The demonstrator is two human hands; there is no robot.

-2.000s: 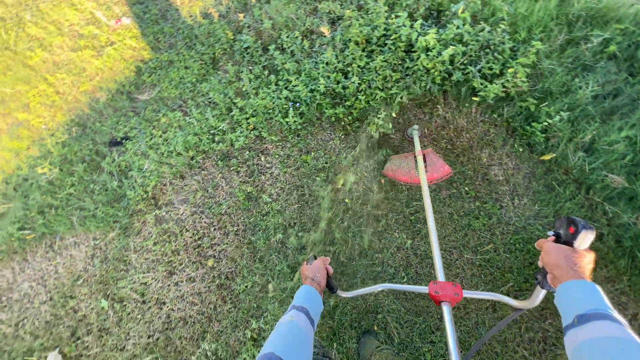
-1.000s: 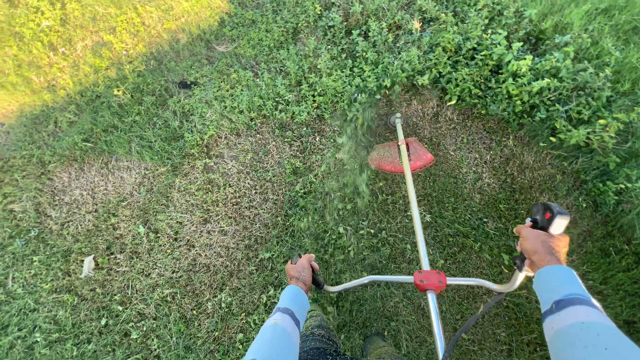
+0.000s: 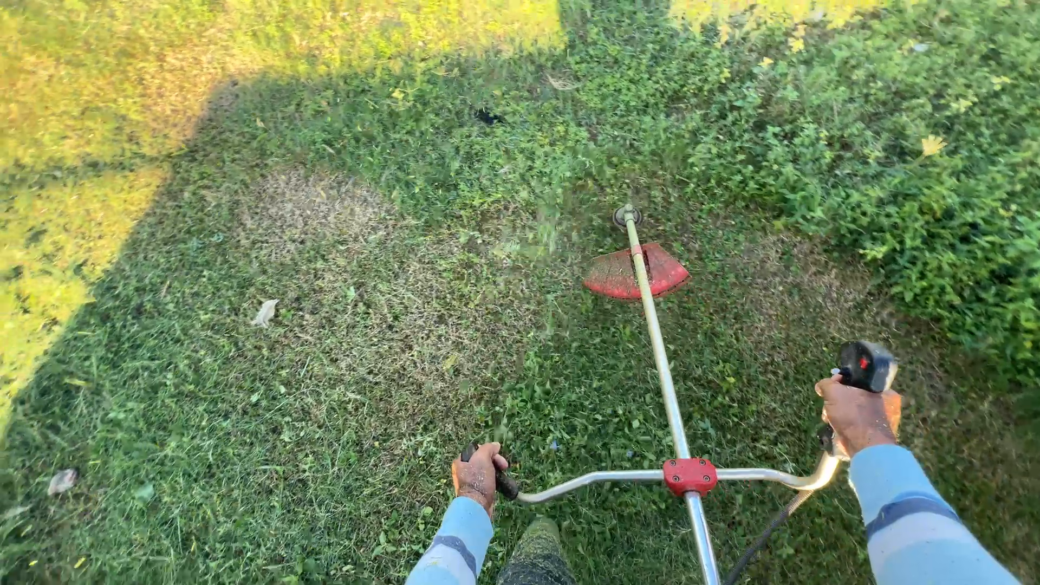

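A brush cutter's metal shaft (image 3: pixel 660 357) runs forward from the bottom edge, with a red clamp (image 3: pixel 690 477) joining it to the bent handlebar (image 3: pixel 597 478). My left hand (image 3: pixel 479 474) is closed around the black grip at the bar's left end. On the right, my right hand (image 3: pixel 860 414) grips the control handle below its black head (image 3: pixel 868 366); the trigger is hidden. Near the shaft's far end sits a red guard (image 3: pixel 636 272) flecked with clippings, just behind the cutting head (image 3: pixel 627 215). Blurred clippings show left of the head; the cutting line or blade cannot be made out.
Dense leafy weeds (image 3: pixel 853 162) cover the upper right. Short, patchy grass (image 3: pixel 390 341) lies at the left and centre. Two pale scraps (image 3: pixel 265 313) lie at the left, and a small dark object (image 3: pixel 487 117) is near the top. My shoe (image 3: pixel 540 532) shows below the handlebar.
The view has shifted left, with more sunlit grass at the left now. The cutting head, beside the weed edge earlier, is now over lower growth further left along it. Both hands keep their grips.
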